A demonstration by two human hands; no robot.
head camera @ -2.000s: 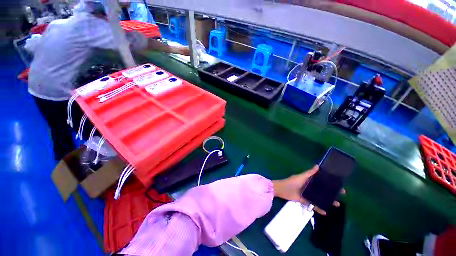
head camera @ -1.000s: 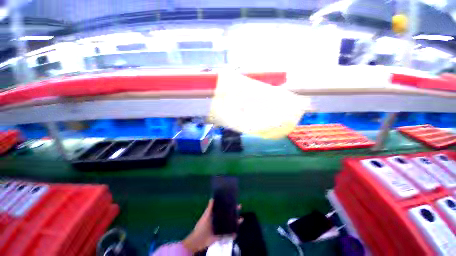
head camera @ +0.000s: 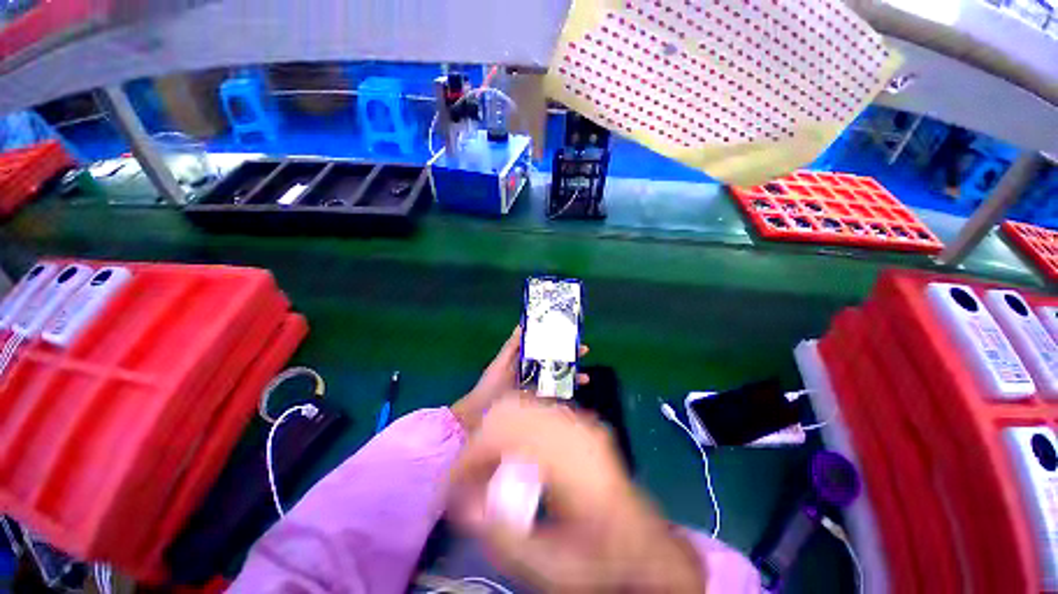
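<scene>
My left hand (head camera: 497, 381) holds a smartphone (head camera: 551, 337) upright at the middle of the green bench; its screen is lit, mostly white. My right hand (head camera: 580, 493) is blurred, close to the camera, in front of my left wrist. A small pinkish-white patch shows between its fingers; I cannot tell whether it holds this. The white unit seen below the phone before is hidden or not distinguishable. A dark slab (head camera: 606, 406) lies right of the phone, partly covered by my right hand.
Red tray stacks stand left (head camera: 104, 395) and right (head camera: 917, 429). A dark phone (head camera: 748, 412) lies on a white unit, with a purple-headed fan (head camera: 833, 478) nearer. At the rear are a black tray (head camera: 308, 215), blue machine (head camera: 478, 174) and red hole tray (head camera: 835, 211).
The view has swung right from the left stack and tilted down again. The phone screen has gone from black to lit white. My right hand has come into view. My left hand still holds the phone.
</scene>
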